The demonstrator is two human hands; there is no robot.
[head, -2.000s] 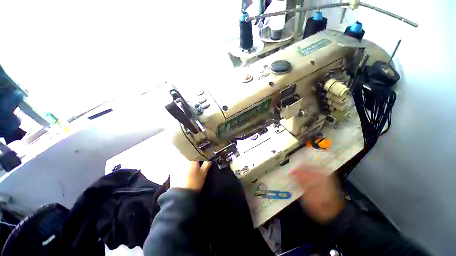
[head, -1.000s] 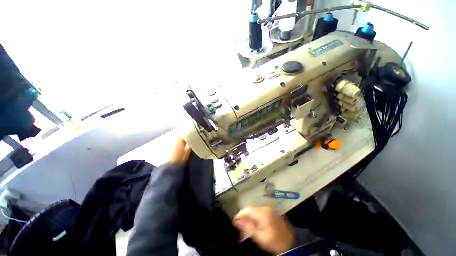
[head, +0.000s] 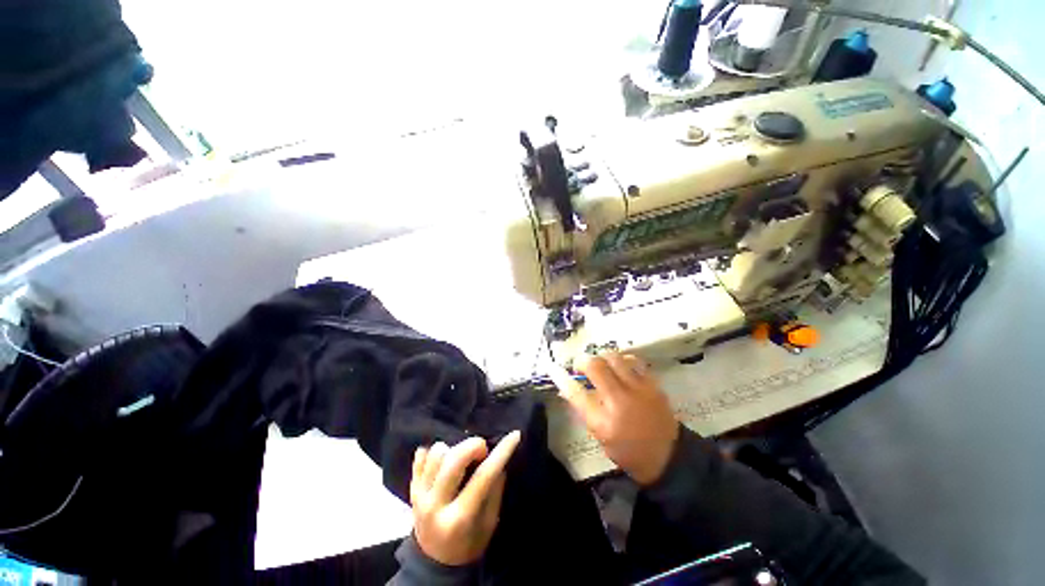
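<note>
A black cloth garment [head: 424, 383] runs from the dark basket at the left across the white table to the front edge before me. My left hand [head: 458, 500] is on its near part, with bent fingers and dark cloth at the fingertips. My right hand [head: 628, 418] is at the front of the machine bed. A small blue thing [head: 580, 378], which looks like the blue-handled tool, shows at its fingertips; the hand hides most of it. The cream sewing machine [head: 676, 212] stands behind, and I see no cloth under its needles [head: 564, 321].
An orange item [head: 791, 334] lies right of the bed. Black cord loops [head: 934, 286] hang at the right end. A round dark basket [head: 126, 334] stands at the left. Thread cones [head: 680, 40] stand behind the machine. Dark cloth [head: 69, 86] hangs at the upper left.
The cloth has come away from the needle area toward me. My left hand has moved back and down from the machine. My right hand has moved up to the bed, and the blue-handled tool has left its place.
</note>
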